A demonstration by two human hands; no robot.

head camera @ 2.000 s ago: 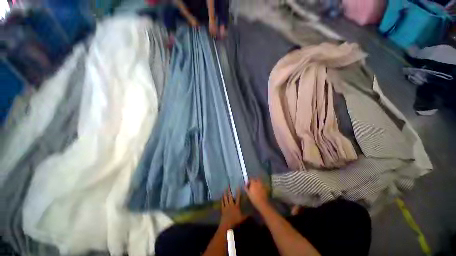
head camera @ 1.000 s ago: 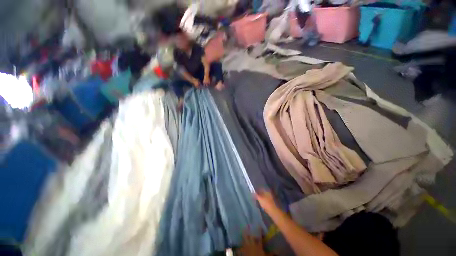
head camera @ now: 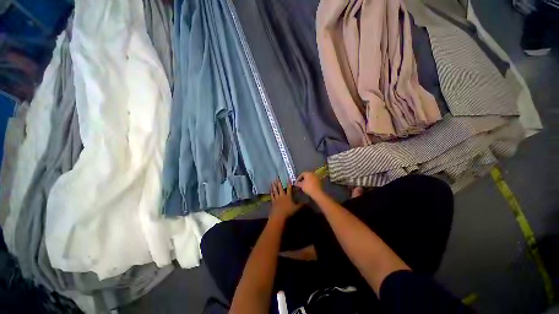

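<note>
The blue curtain (head camera: 202, 92) lies in lengthwise pleats on the floor, its near edge before my crossed legs. The white tape measure (head camera: 266, 104) runs along its right edge down to my hands. My left hand (head camera: 282, 199) lies with fingers spread at the curtain's near right corner, on the cloth beside the tape's end. My right hand (head camera: 308, 183) pinches the near end of the tape between thumb and fingers. The fingertips hide the very end of the tape.
A white curtain (head camera: 125, 141) and grey curtain lie left. A dark grey curtain (head camera: 294, 73) lies directly right of the blue one, then a beige-pink curtain (head camera: 383, 73) over striped fabric (head camera: 392, 162). Yellow floor tape (head camera: 518, 221) shows at the right. A white stick (head camera: 282, 303) stands at the bottom.
The view has tilted down, so the other person and the tubs are out of the picture. My left hand, blurred low in the picture before, now shows clearly beside my right hand.
</note>
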